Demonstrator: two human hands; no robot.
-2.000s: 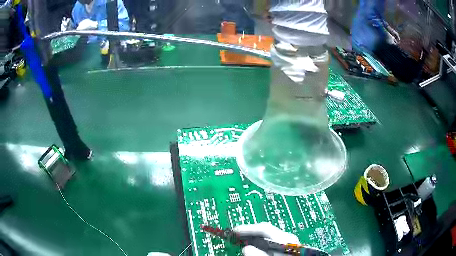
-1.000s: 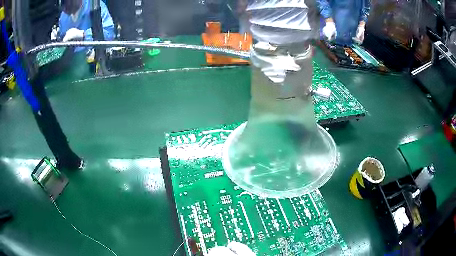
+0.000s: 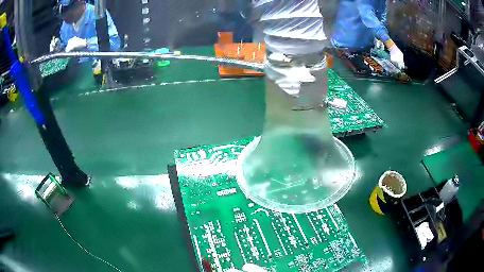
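A green printed circuit board [image 3: 223,204] lies on the bench in front of me, its near end cut off by the picture's bottom edge. My right hand [image 3: 247,268], in a white glove, shows only as a small part over the board's near edge. A dark reddish bit of the soldering iron [image 3: 206,264] shows left of it; the grip is out of the picture. My left hand is not in view. Thin solder wire [image 3: 79,243] runs from the green-framed reel stand [image 3: 53,194] to the bottom edge. The clear fume hood [image 3: 297,175] hangs over the board.
A second board [image 3: 353,103] lies behind the hood. An orange fixture [image 3: 241,56] stands further back. At right are a yellow-black tip cleaner pot [image 3: 391,186] and a black tray [image 3: 419,212] holding a small bottle [image 3: 449,188]. A dark post [image 3: 55,146] stands left. Two people in blue work opposite.
My right hand and the iron have moved down, mostly out of the picture. My left glove has left the bottom edge. The view has shifted slightly. The person at back right reaches over the parts there.
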